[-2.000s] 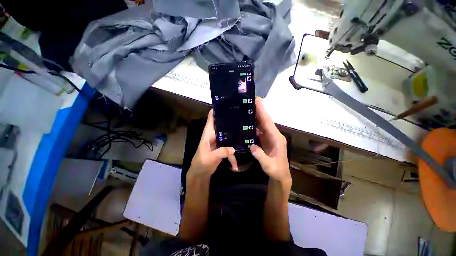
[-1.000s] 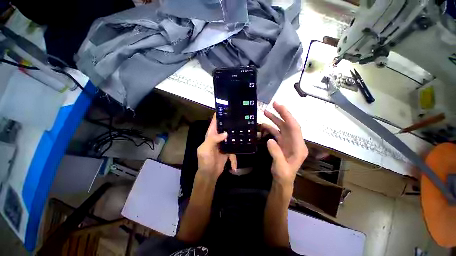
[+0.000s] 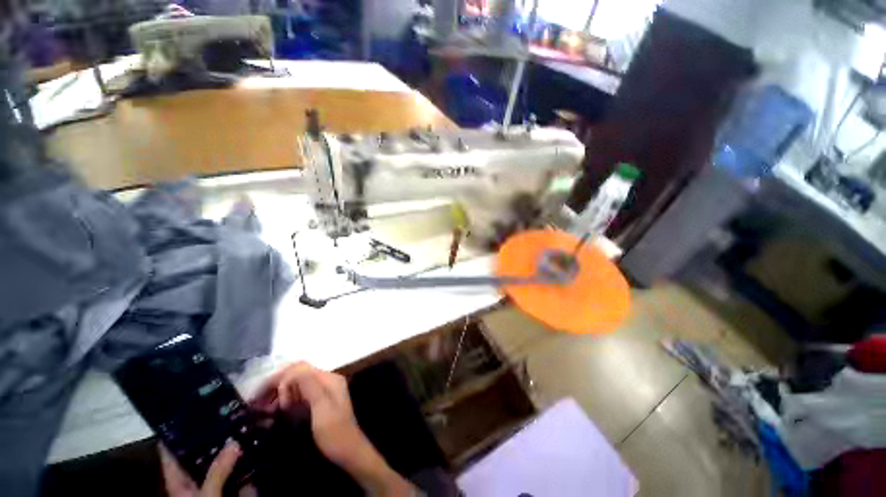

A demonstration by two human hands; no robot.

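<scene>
A black smartphone [image 3: 185,403] with a lit screen is tilted at the lower left, over the table's front edge. My left hand [image 3: 206,473] holds its lower end, thumb on the screen; the hand is partly cut off by the bottom edge. My right hand [image 3: 313,398] is at the phone's right edge, fingers curled and blurred; whether it touches the phone is unclear. Grey garment pieces [image 3: 185,262] lie heaped behind and left of the phone. The white sewing machine [image 3: 457,170] stands on the white table [image 3: 340,325]. Dark snips [image 3: 390,251] lie near its needle.
A grey strip [image 3: 427,282] runs from the needle area to an orange disc [image 3: 583,301] at the table's right end. A pale bench seat [image 3: 554,456] is below. A tan board [image 3: 223,126] and another machine [image 3: 199,44] are behind. Cloth piles [image 3: 826,408] lie at right.
The view has swung to the right and up, so the phone and hands now appear at the lower left. My right hand's spread fingers have curled and are nearer the phone's edge.
</scene>
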